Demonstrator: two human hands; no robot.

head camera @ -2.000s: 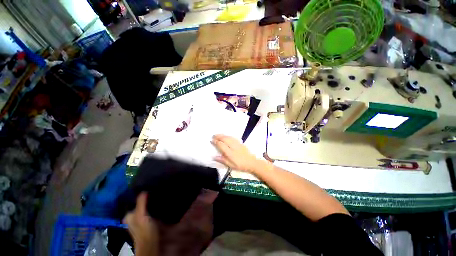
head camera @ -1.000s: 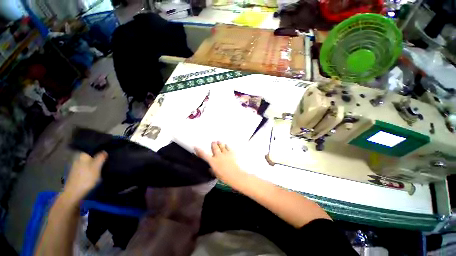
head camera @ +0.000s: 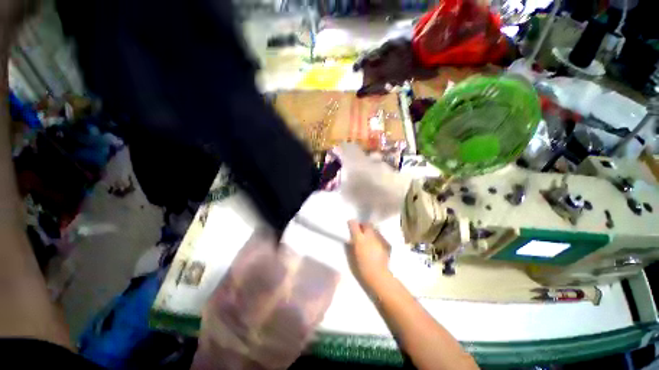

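A black fabric piece [head camera: 209,101], blurred, is raised across the upper left and hangs down to a corner over the white tabletop. My left forearm rises along the left edge; my left hand is out of the picture. My right hand [head camera: 370,249] is over the table left of the machine head, its fingers closed at the lower edge of a blurred pale panel [head camera: 365,181] that stands up from the tabletop. A pinkish patterned panel [head camera: 267,303], also blurred, lies over the table's front edge. Part of a dark-and-pink patterned piece [head camera: 330,170] shows behind.
The cream sewing machine [head camera: 506,209] stands at the right, with red-handled snips [head camera: 563,294] on its bed. Behind are a green fan [head camera: 478,126], brown cardboard [head camera: 347,119] and a red bag [head camera: 460,32]. Blue material [head camera: 126,321] is below left of the table.
The black fabric has gone from low in front to high at the left, with my left arm raised. My right hand has moved right, and the pale panel has lifted. The view has shifted.
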